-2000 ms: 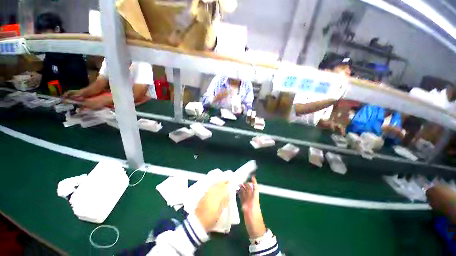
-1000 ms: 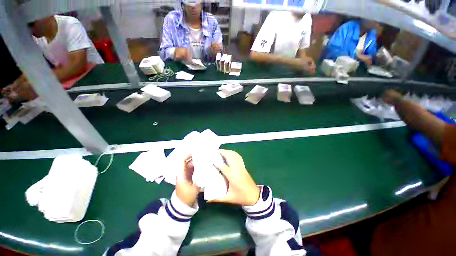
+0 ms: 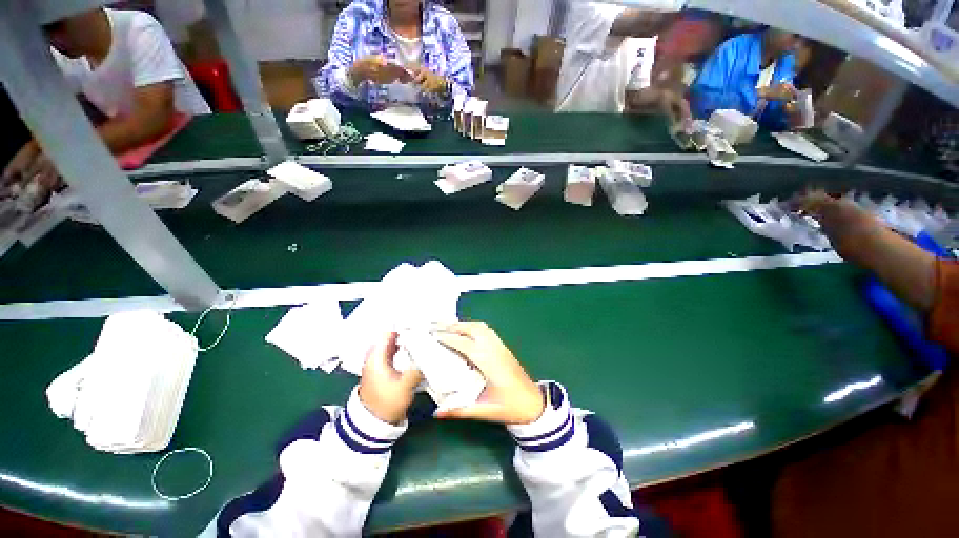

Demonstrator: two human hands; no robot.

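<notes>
A small white folded card [image 3: 447, 370] is held between my two hands above the green bench. My left hand [image 3: 387, 380] grips its left side with the thumb on top. My right hand [image 3: 494, 380] holds its right side, with fingers along the far edge. The card's underside is hidden. A loose fan of white sheets [image 3: 405, 294] lies just beyond my hands and spreads to the left. A thick stack of white blanks [image 3: 142, 384] stands at the far left.
A rubber band [image 3: 182, 474] lies near the stack, another by the frame post [image 3: 126, 179]. Beyond the pale rail [image 3: 589, 277], the dark green belt [image 3: 368, 236] carries scattered white packs [image 3: 521, 187]. Several people sit opposite. A person's arm [image 3: 878, 247] reaches over whitish packs at right.
My view swung down and right from the first frame. My hands came together around one card, which now looks more folded and boxlike. Belt packs shifted slightly left; one more shows among them.
</notes>
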